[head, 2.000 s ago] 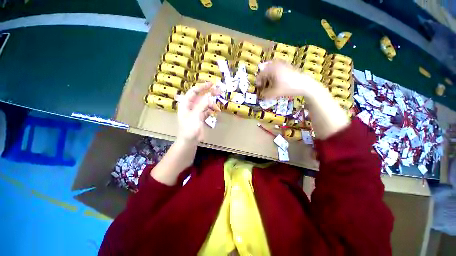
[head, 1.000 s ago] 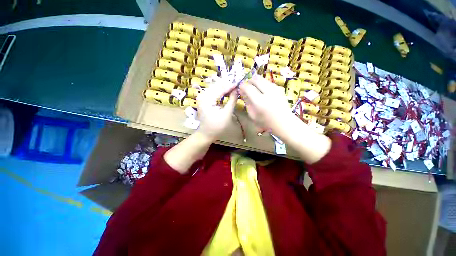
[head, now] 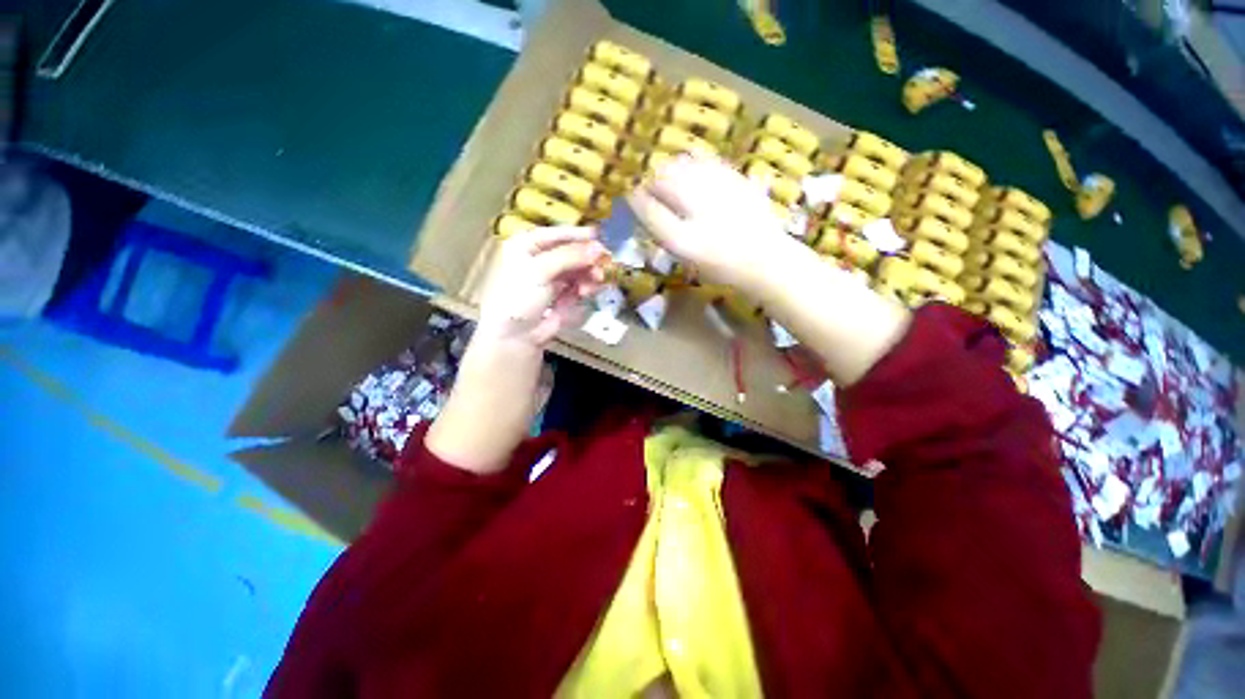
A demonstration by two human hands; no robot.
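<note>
Rows of glossy yellow car bodies (head: 589, 130) fill the brown cardboard tray (head: 471, 205). Loose white wired components (head: 605, 326) with red leads lie on the cars and the tray's near part. My left hand (head: 539, 280) is over the tray's near left part, fingertips curled together at something small and reddish; the piece is too blurred to name. My right hand (head: 703, 212) is over the car rows, fingers bent, with a greyish flat piece below its fingertips; whether it is held cannot be told.
A heap of white components with red leads (head: 1140, 410) lies at the right. Yellow parts (head: 931, 90) lie on the green surface (head: 294, 123) beyond the tray. A deep carton (head: 294, 471) with more components stands below left, near a blue stool-like frame (head: 164, 294).
My hands, together over the tray a second ago, are now apart, the right one farther up over the cars. The whole view has shifted and tilted.
</note>
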